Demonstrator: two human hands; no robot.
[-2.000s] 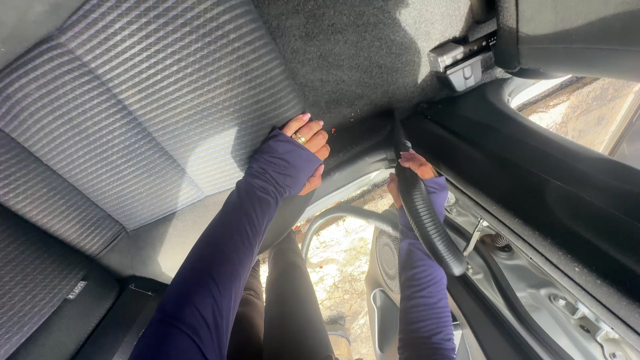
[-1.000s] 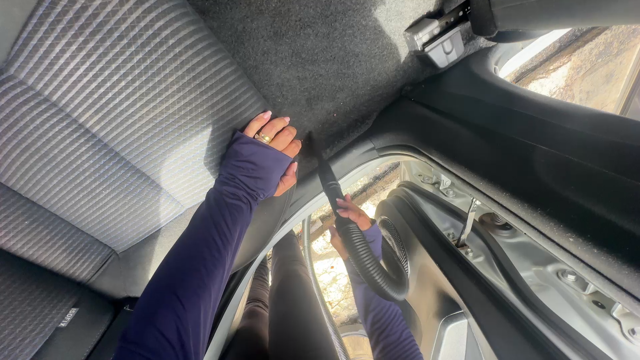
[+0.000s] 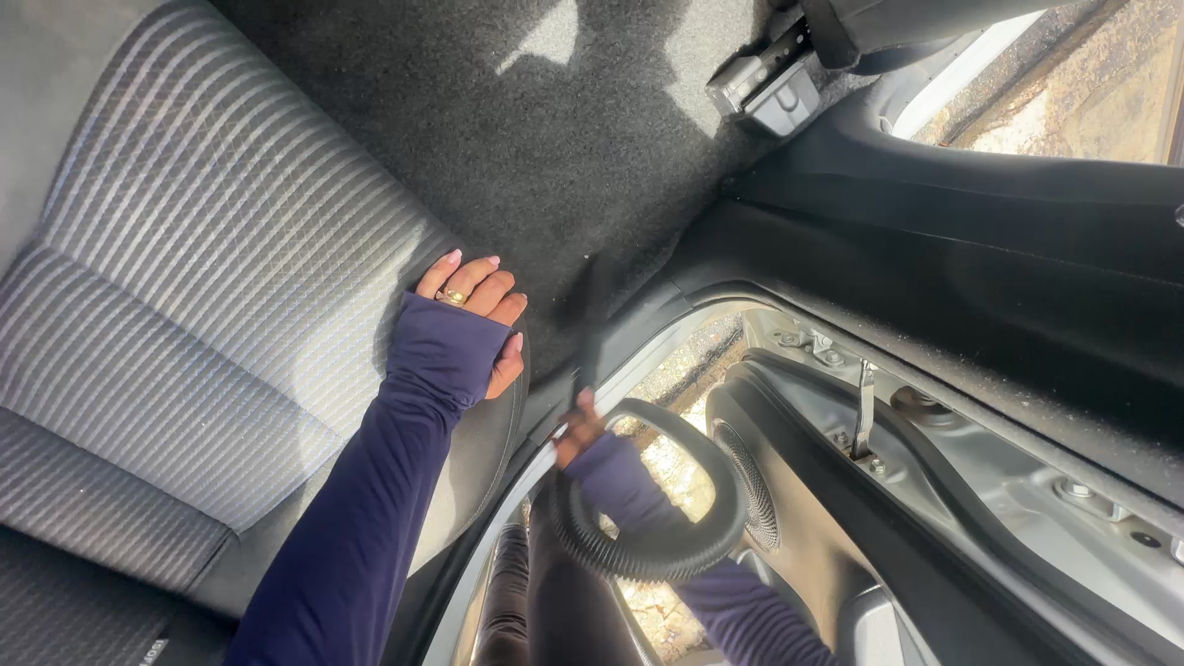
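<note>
My left hand [image 3: 474, 314], with a ring on one finger, rests on the front edge of the grey striped car seat [image 3: 250, 231]. Beside the door sill, my right hand [image 3: 580, 433] is closed around a black vacuum hose nozzle [image 3: 592, 324], both somewhat blurred. The nozzle points at the dark floor carpet [image 3: 592, 194]; whether its tip touches the carpet cannot be told. From my right hand the ribbed black vacuum hose [image 3: 647, 560] curves in a loop around my right forearm.
At the right stands the opened car door [image 3: 786, 518] with a speaker grille and a metal door check [image 3: 864, 407]. A black pillar trim [image 3: 925, 259] runs across the upper right. Near the top is a seat rail end [image 3: 782, 97]. My legs are outside the sill.
The nozzle has swung to a more upright angle in the view, and the hose now loops around the right forearm. The left hand stays on the seat edge. The view has shifted.
</note>
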